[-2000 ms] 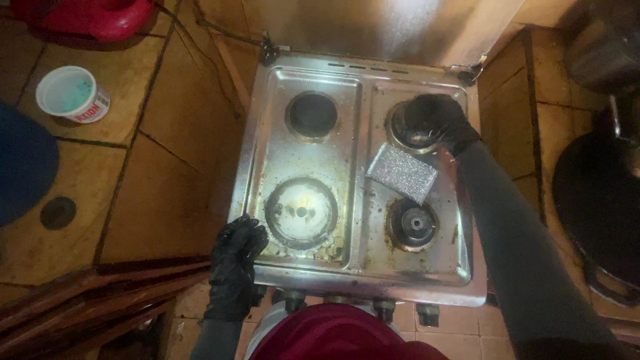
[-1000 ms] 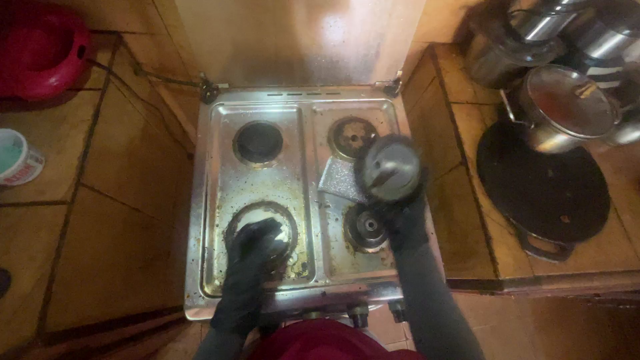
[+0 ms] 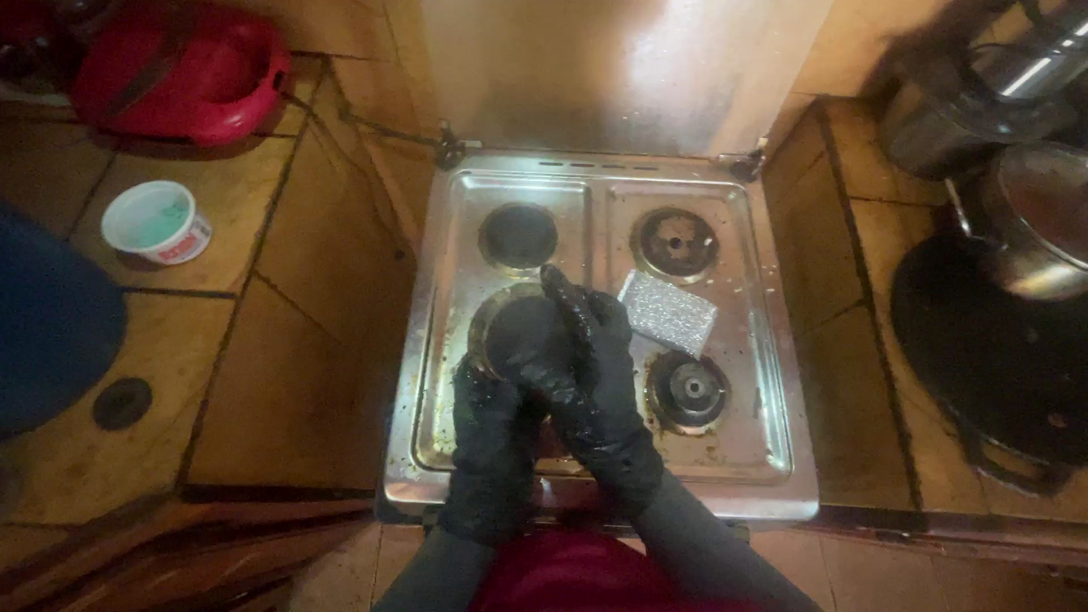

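Both my hands wear black gloves and meet over the front left burner of a steel gas stove [image 3: 773,425]. A dark round burner cap [image 3: 527,336] is between them. My left hand [image 3: 497,425] supports it from below left, and my right hand [image 3: 595,382] presses against its right side. Just right of my right hand, a silvery scouring sponge [image 3: 669,312] lies between the two right burners. The back right burner [image 3: 676,244] shows its rusty base without a cap. The front right burner [image 3: 690,391] has a small central nozzle, and the back left burner [image 3: 518,236] looks dark and flat.
On the left counter are a white tub [image 3: 157,223] with green contents, a red plastic appliance [image 3: 183,72], a blue object [image 3: 51,323] and a dark disc [image 3: 122,404]. A black griddle [image 3: 994,365] and metal pots [image 3: 1050,221] occupy the right counter. The stove's raised lid [image 3: 620,76] stands behind.
My right hand has lifted the round cap off the back right burner and brought it left and forward. My left hand has moved from the stove's front left corner to meet it.
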